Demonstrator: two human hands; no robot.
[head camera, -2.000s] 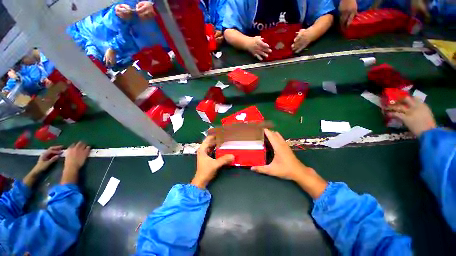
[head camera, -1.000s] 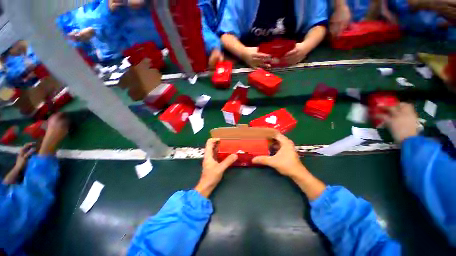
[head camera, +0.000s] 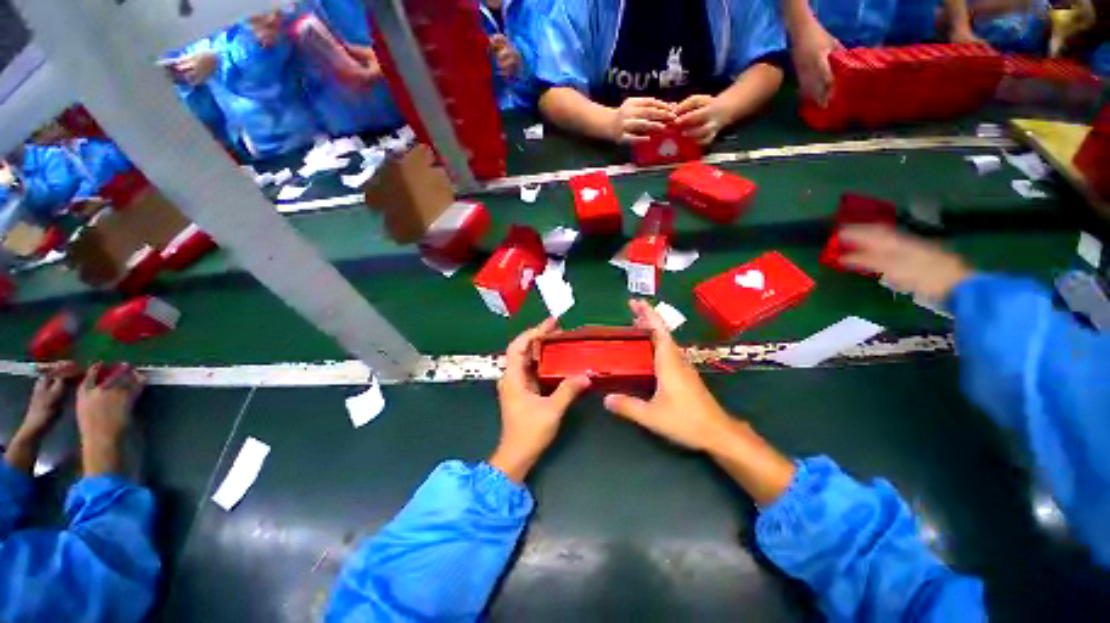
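Observation:
A red carton (head camera: 596, 357) is held between my two hands above the belt-side edge of the dark worktop (head camera: 609, 511). Its red front panel faces me, with a darker raised rim along the top and sides. My left hand (head camera: 530, 396) grips its left end, with the thumb on the lower front edge. My right hand (head camera: 670, 389) grips its right end, with the thumb near the lower right corner and the fingers behind. No brown lid interior shows on this carton. The far side of the carton is hidden.
The green belt (head camera: 584, 298) carries red cartons, one with a white heart (head camera: 752, 292), an open brown-lidded carton (head camera: 457, 225) and white slips (head camera: 834, 342). A grey metal post (head camera: 244, 207) slants at left. Another worker's hand (head camera: 907, 259) reaches in from the right. Workers in blue line both sides.
The carton's brown lid stood up before and no longer shows; red now faces up. The heart-printed carton and other belt cartons have shifted right. The neighbour's hand at right has moved left.

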